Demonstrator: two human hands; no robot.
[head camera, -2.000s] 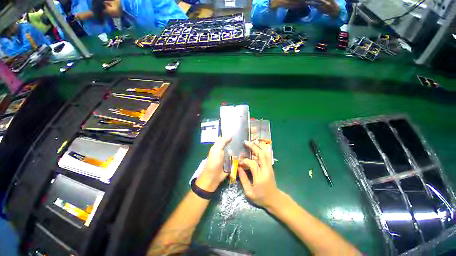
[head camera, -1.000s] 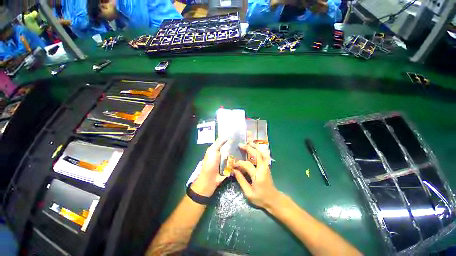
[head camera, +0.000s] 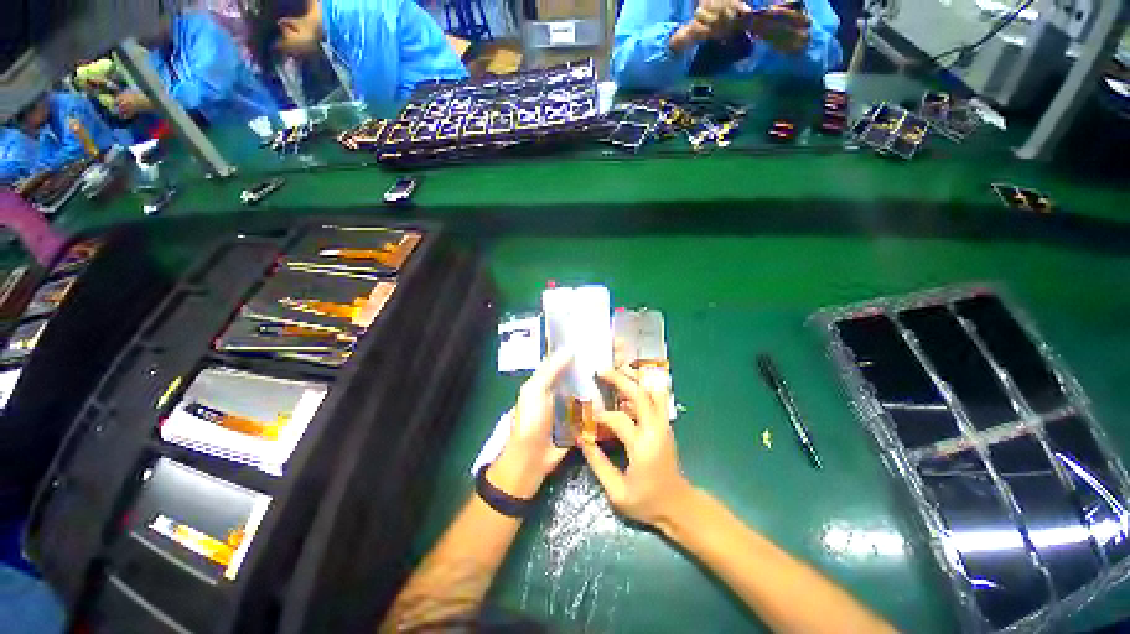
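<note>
My left hand (head camera: 534, 419) is bare, with a black band at the wrist, and holds a silver-white display module (head camera: 578, 325) by its left edge. The orange flex cable (head camera: 585, 419) shows at the module's near end. My right hand (head camera: 638, 443) has its fingertips on the module's lower right edge and by the flex cable; thumb and fingers are bent. A second silver module (head camera: 642, 337) lies on the green mat just right of the held one, partly hidden by my right hand. A small white card (head camera: 519, 343) lies to the left.
A black foam tray (head camera: 424, 334) of displays stands at left. A clear blister tray (head camera: 970, 434) with black panels is at right. A black pen (head camera: 789, 410) lies between. A frame tray (head camera: 490, 114), loose parts (head camera: 895, 129) and people in blue smocks are across the bench.
The flex cable lies at a slightly different angle under my right fingers. Both hands keep hold of the module. The view has shifted slightly, and the people across the bench have moved.
</note>
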